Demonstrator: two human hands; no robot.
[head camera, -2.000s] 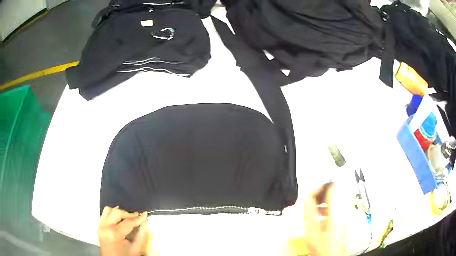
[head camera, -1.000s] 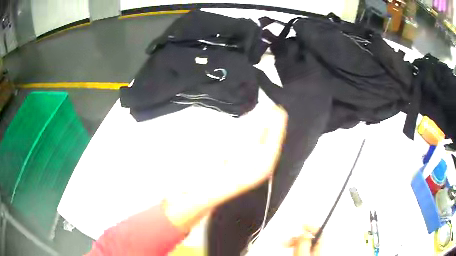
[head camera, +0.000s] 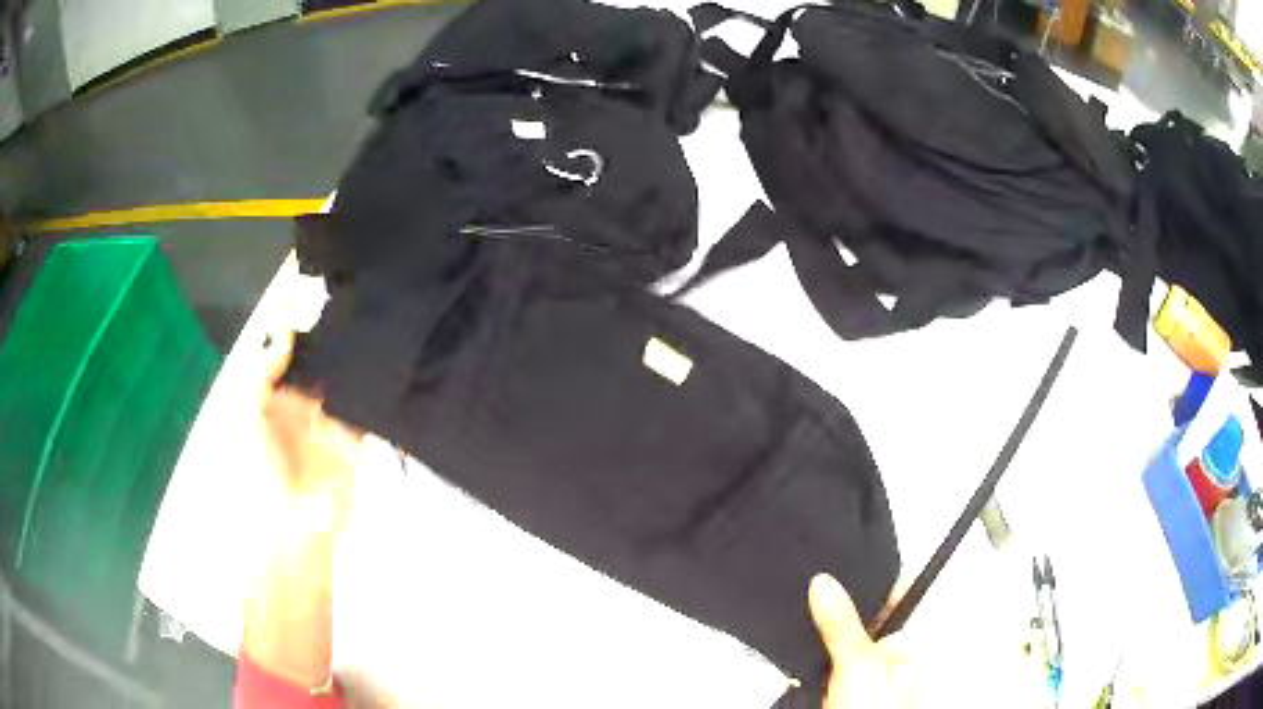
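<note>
A black bag panel (head camera: 610, 443) with a small whitish label (head camera: 666, 360) lies slanted across the white table, its left part against the black bag pile. My left hand (head camera: 298, 429) holds the panel's left corner; its fingers are partly blurred. My right hand (head camera: 852, 651) is at the panel's lower right corner, thumb on top of the cloth, and also holds the lower end of a long thin black strip (head camera: 990, 478) that points up and away to the right.
Black bag bodies (head camera: 942, 166) lie at the far side. At right are a blue tray (head camera: 1184, 533) with bottles, an orange-yellow bottle (head camera: 1191, 330), a grey-brown block (head camera: 996, 522) and thread snips (head camera: 1046, 623). A green bin (head camera: 97, 416) stands left of the white table (head camera: 485, 609).
The panel, upright to me and blurred under my left arm before, now lies spread out with its label showing. My left hand has moved from the middle to the left corner. The strip remains at my right hand.
</note>
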